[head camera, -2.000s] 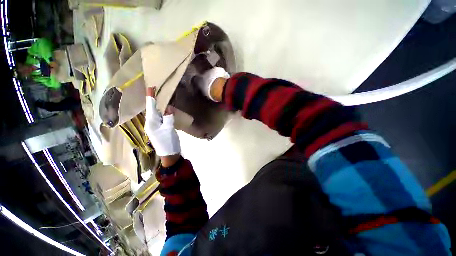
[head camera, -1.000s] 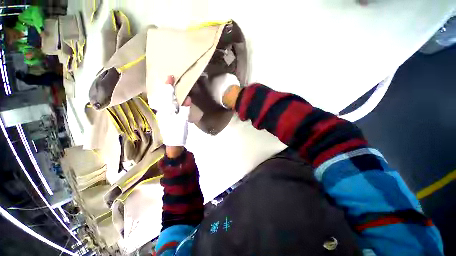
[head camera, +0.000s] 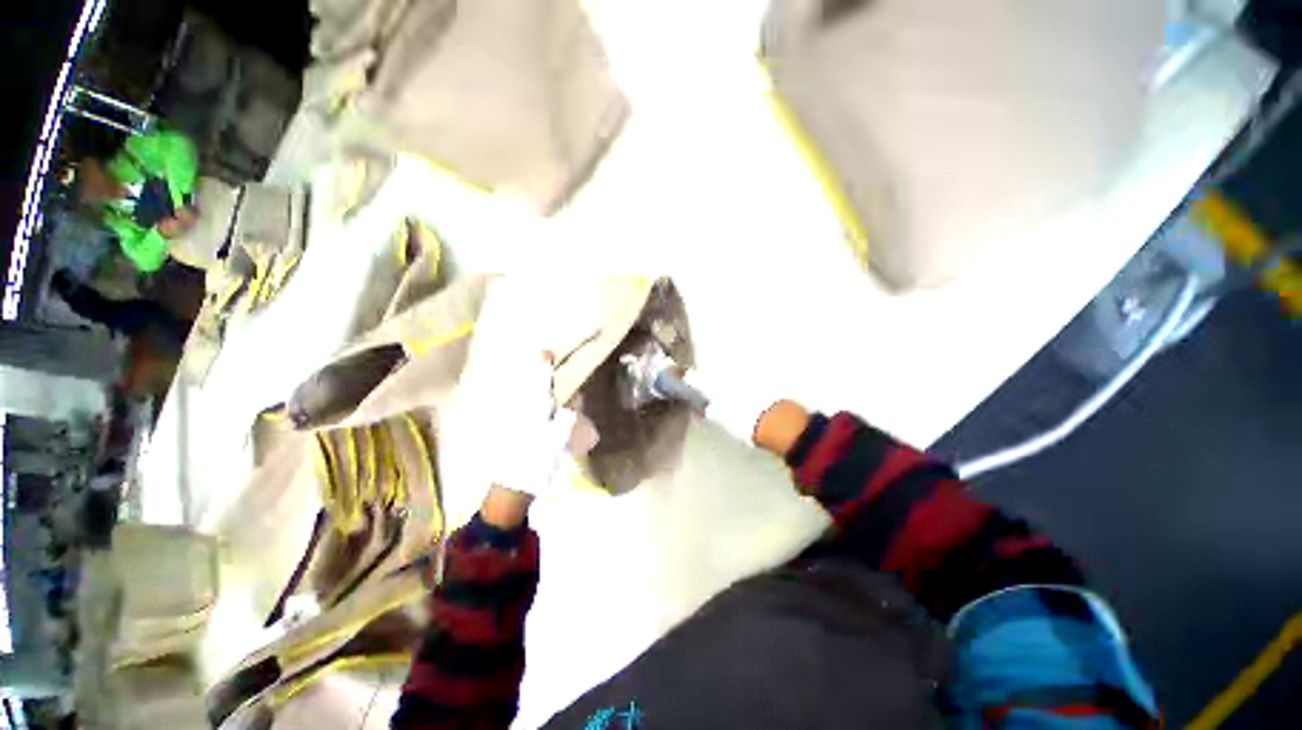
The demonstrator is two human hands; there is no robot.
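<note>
A beige bag body (head camera: 593,350) lies on its side, its dark mouth (head camera: 628,442) facing right. My left hand (head camera: 528,435), in a white glove washed out by glare, grips the bag at its rim. My right hand (head camera: 737,414), its glove almost lost against the white table, is just outside the mouth on the grey-blue handle of a steamer head (head camera: 683,388). The steamer's wrapped whitish tip is in the mouth opening. The fingers of both hands are hard to make out.
Large beige bag pieces (head camera: 985,129) lie across the table's far side. Opened bags and a fanned stack with yellow edges (head camera: 364,478) lie at left. A pale hose (head camera: 1099,407) hangs past the table edge near a clear-grey unit (head camera: 1142,307). A person in green (head camera: 150,193) is at far left.
My right hand has drawn back out of the bag mouth, bringing the steamer handle into view. My left hand still holds the bag. The view has shifted, showing large bag pieces at the far side.
</note>
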